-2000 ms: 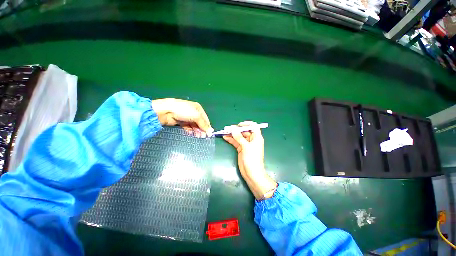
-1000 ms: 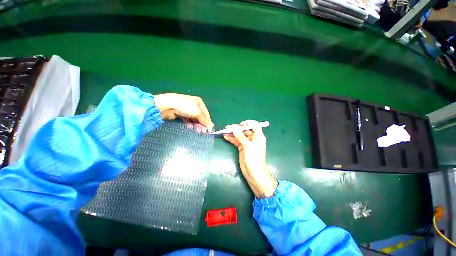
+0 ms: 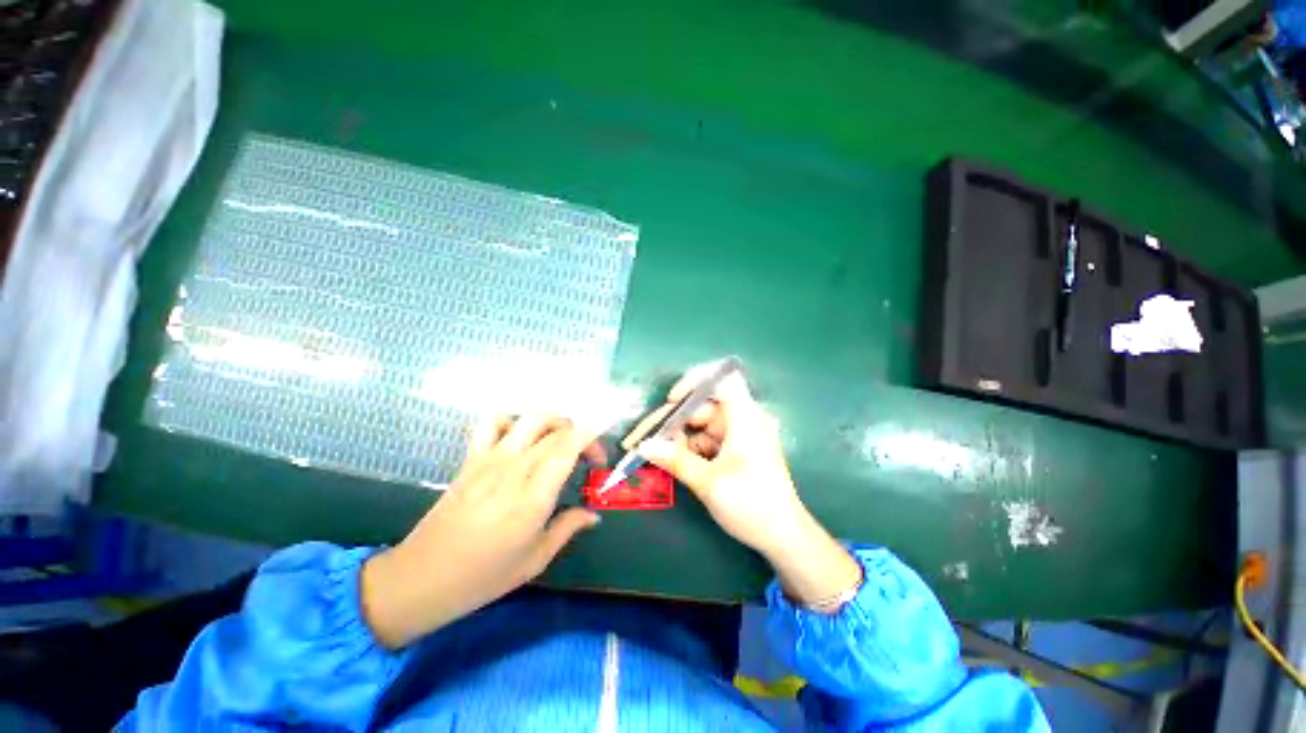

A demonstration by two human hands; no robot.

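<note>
The red plastic housing [image 3: 647, 491] lies on the green mat near its front edge. My right hand [image 3: 723, 458] holds the tweezers [image 3: 673, 418] like a pen, with the tips at the left end of the housing. My left hand [image 3: 494, 508] is beside the housing on the left, fingertips close to it; whether they touch it is hard to tell. The shiny adhesive sheet [image 3: 387, 301] lies flat on the mat, beyond my left hand, with glare across it. No small adhesive piece can be made out at the tips.
A black compartment tray [image 3: 988, 384] at the right holds a dark pen-like stick [image 3: 1069, 272] and crumpled white paper [image 3: 1160, 327]. A white liner [image 3: 86, 258] and part of a glossy black tray [image 3: 32, 86] are at the far left. The mat's front edge runs just below the housing.
The view has tilted down. Both hands have moved from the sheet's far right corner to the red housing. The left hand has let go of the sheet, and the tweezer tips are now at the housing.
</note>
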